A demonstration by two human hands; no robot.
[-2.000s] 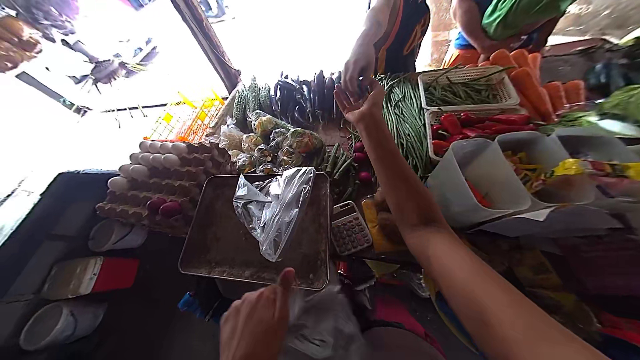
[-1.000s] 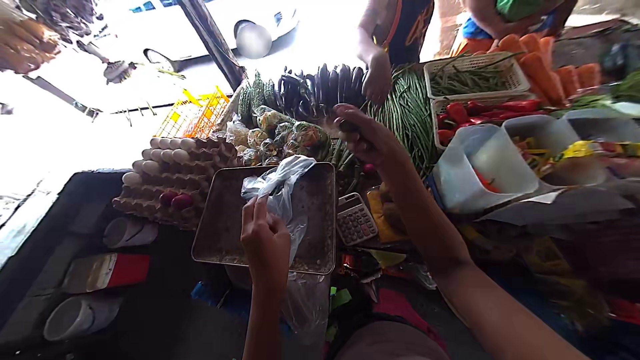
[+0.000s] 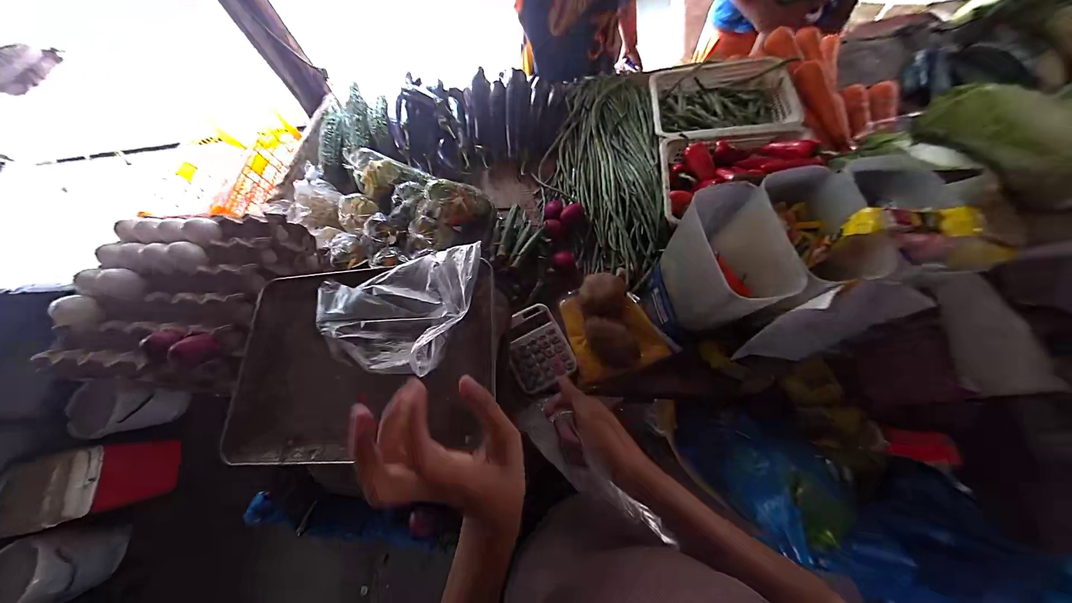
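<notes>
A clear plastic bag [image 3: 402, 314] lies crumpled on a dark metal tray [image 3: 280, 419]. Just below the bag, over the tray's near edge, my left hand [image 3: 448, 456] is raised with fingers apart and nothing in it. My right hand [image 3: 590, 427] is lower right of a white calculator [image 3: 540, 350], its fingers partly curled near the keypad. More clear plastic [image 3: 603, 490] hangs under that hand; whether the fingers grip it is hard to see. Brown round produce [image 3: 611, 339] sits on a yellow item right of the calculator.
Egg trays [image 3: 268, 306] are stacked at left, above white tubs. Behind stand wrapped vegetables, eggplants [image 3: 502, 113] and long beans [image 3: 615, 167]. To the right are a basket of green beans [image 3: 720, 96], red peppers, carrots and plastic containers [image 3: 733, 243]. People stand across the stall.
My left hand has let go of the plastic bag, which lies on the tray. My right hand has come down from over the vegetables to beside the calculator. The hand of the person opposite has drawn back.
</notes>
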